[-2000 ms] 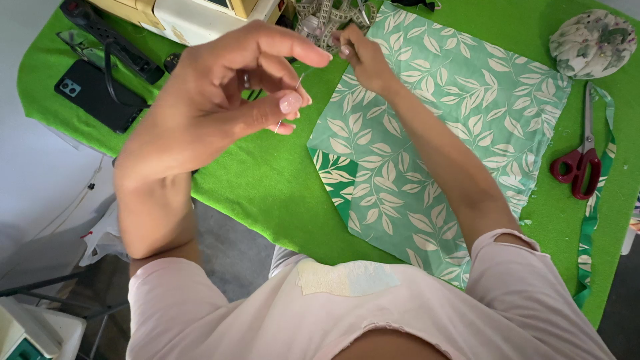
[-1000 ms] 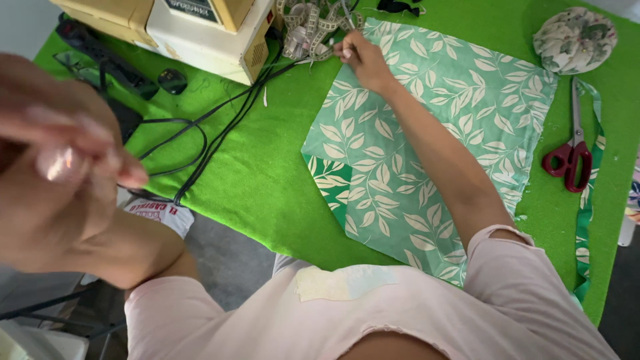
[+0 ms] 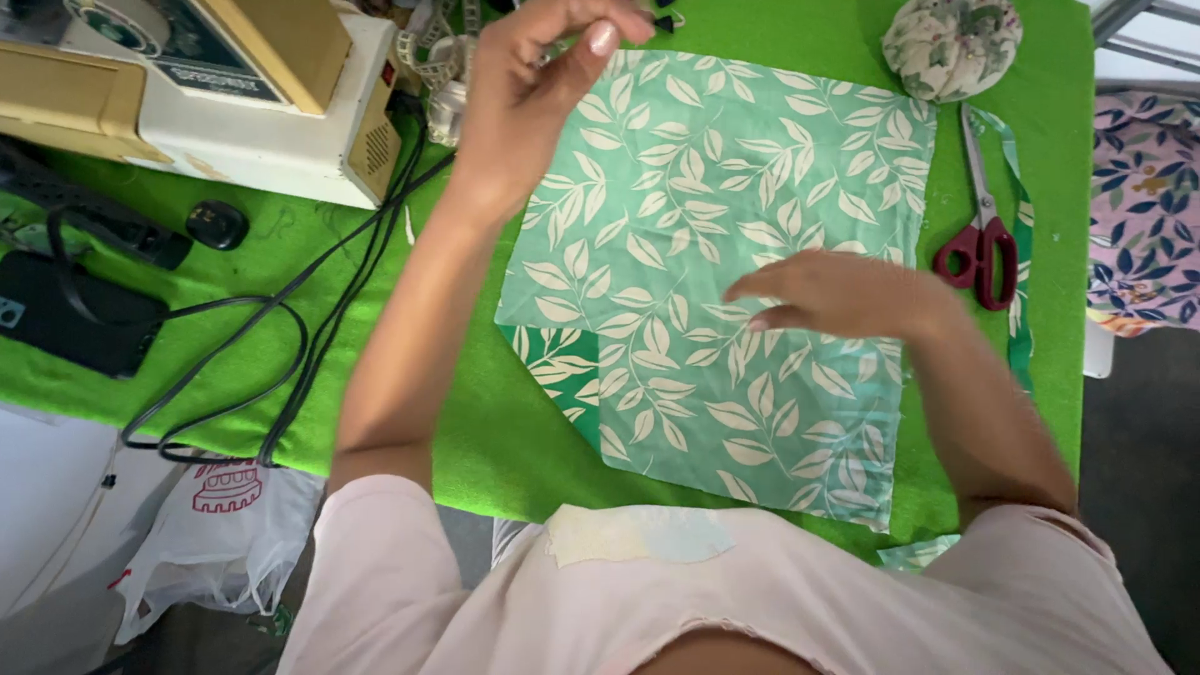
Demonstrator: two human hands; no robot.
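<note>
Leaf-print green fabric lies flat on the green table cover, a darker green leaf-print piece showing under its lower left corner. My left hand is raised at the fabric's top left corner, thumb and index finger pinched together; whether something thin is between them cannot be told. Over the right middle of the fabric hovers or rests my right hand, fingers loosely apart and holding nothing. Red-handled scissors lie right of the fabric, beside a green fabric strip. A floral pincushion sits above them.
At upper left stands a sewing machine, with black cables trailing over the table edge. A phone, a power strip and a tape measure lie about. A plastic bag hangs below the edge.
My left hand has moved from the far left to the fabric's top left corner. My right hand has left that corner area and come down over the fabric's right middle.
</note>
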